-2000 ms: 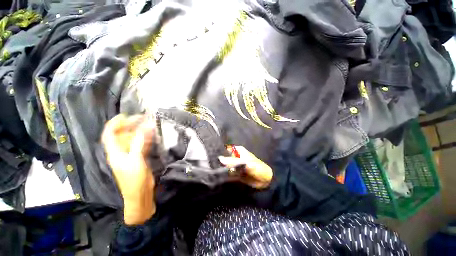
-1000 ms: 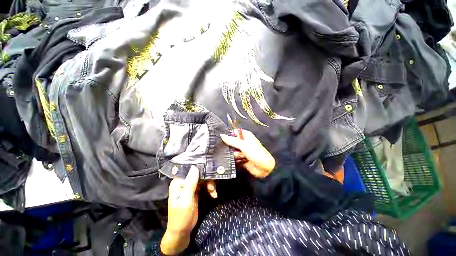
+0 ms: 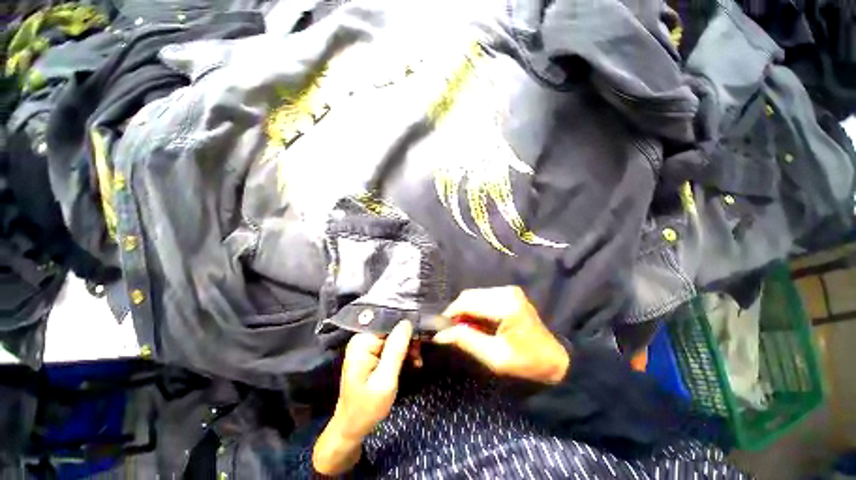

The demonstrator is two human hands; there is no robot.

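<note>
The cuff of a washed black-grey denim jacket lies turned up near the wearer's lap, with a metal button and its pale inside showing. My left hand pinches the cuff's lower edge between thumb and fingers. My right hand is at the cuff's right corner, closed around small thread snips, of which a bit of red shows between the fingers. The snips' tip is blurred at the cuff edge. The jacket's yellow and white wing print lies above the hands.
More dark jackets with gold buttons are heaped at left and right. A white table surface shows at the left. A green plastic crate holding pale cloth stands at the lower right, beside a blue one. The patterned lap is below.
The cuff was bunched up two seconds ago and is now spread flatter. My left hand moved right and down onto its edge. My right hand moved down to the cuff's lower right corner.
</note>
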